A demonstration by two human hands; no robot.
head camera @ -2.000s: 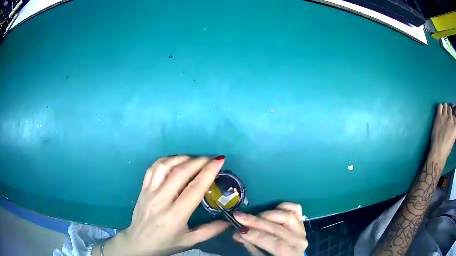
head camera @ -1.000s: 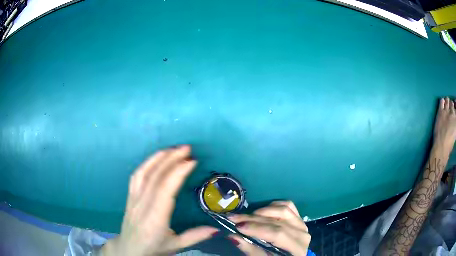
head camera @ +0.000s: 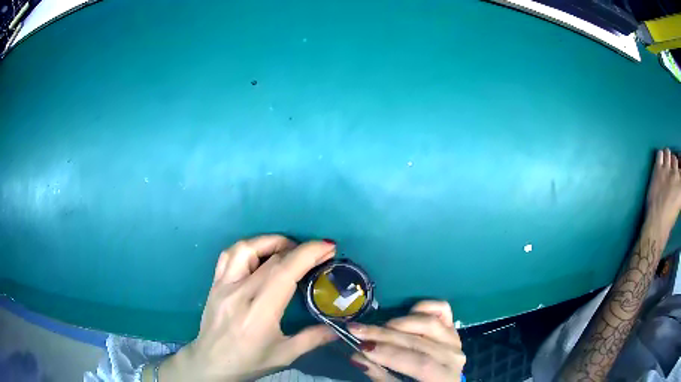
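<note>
A round dark-rimmed watch case (head camera: 325, 298) lies on the green mat near its front edge. Its inside is amber-yellow, with a black piece and a small white piece at the right. My left hand (head camera: 257, 310) holds the case at its left side, index finger at the top left rim and thumb at the lower left. My right hand (head camera: 414, 343) holds dark tweezers (head camera: 345, 336) like a pen; their tips are at the lower left rim of the case. The far ends of the tweezers are hidden by my fingers.
The green bench mat (head camera: 358, 112) carries small specks and a white scrap (head camera: 528, 248) at the right. A neighbour's tattooed arm (head camera: 627, 291) rests at the far right edge. A yellow post (head camera: 663, 33) and a white-edged dark object (head camera: 582, 22) stand at the top right.
One second ago my left hand was apart from the case, blurred; now it is back on the rim. The case has shifted slightly right. The tweezers remain at its lower rim.
</note>
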